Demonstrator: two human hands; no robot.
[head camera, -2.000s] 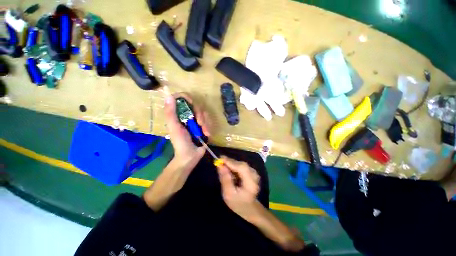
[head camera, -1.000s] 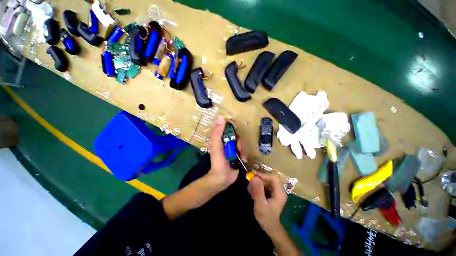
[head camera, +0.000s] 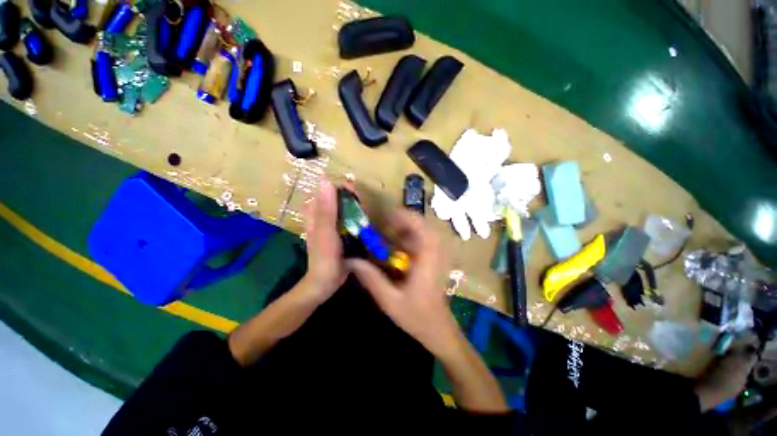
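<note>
My left hand (head camera: 325, 243) holds an opened device unit (head camera: 359, 226) over the bench's front edge. The unit has a black shell with a green board and a blue cell showing. My right hand (head camera: 417, 277) is close against the unit's lower end, slightly blurred. The orange-yellow handle of the screwdriver (head camera: 398, 261) shows between its fingers; the shaft cannot be seen.
On the cardboard-covered bench (head camera: 230, 162) are black shells (head camera: 400, 92), a pile of opened units and boards (head camera: 141, 81) at left, white gloves (head camera: 477, 183), sanding pads (head camera: 564, 194) and a yellow knife (head camera: 573, 267). A blue stool (head camera: 149, 238) stands below. Another person's hand (head camera: 728, 375) is at right.
My right hand has moved up against the device; the screwdriver shaft, visible earlier, is now hidden. The camera view has shifted between frames.
</note>
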